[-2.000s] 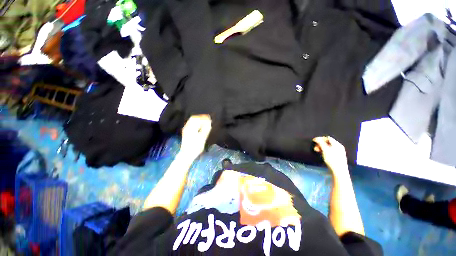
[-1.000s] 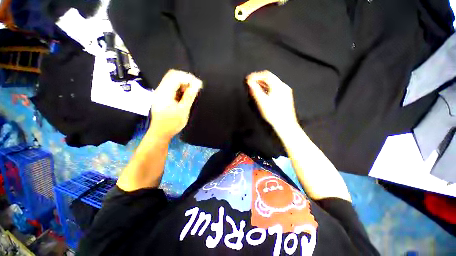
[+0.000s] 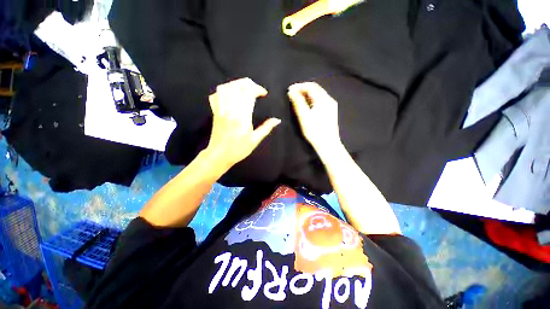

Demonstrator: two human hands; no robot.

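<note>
A black jacket (image 3: 350,66) is spread over the table in front of me, its near edge hanging by my body. My left hand (image 3: 238,117) lies over the cloth left of the middle, thumb and fingers apart, holding nothing that I can see. My right hand (image 3: 313,111) is just right of it with fingertips brought together at the cloth; whether a fold is pinched is too blurred to tell. A slim pale yellow tool (image 3: 313,15) lies on the jacket beyond my hands.
A black device (image 3: 126,87) stands by white paper (image 3: 99,114) at the left. More black garments (image 3: 51,114) hang at the far left. A grey-blue jacket (image 3: 524,127) and white paper (image 3: 461,190) are at the right. Blue crates (image 3: 81,244) stand on the floor at lower left.
From two seconds ago, both hands have moved from the jacket's near edge further onto the cloth and closer together. Since one second ago, my left hand has opened and shifted slightly right.
</note>
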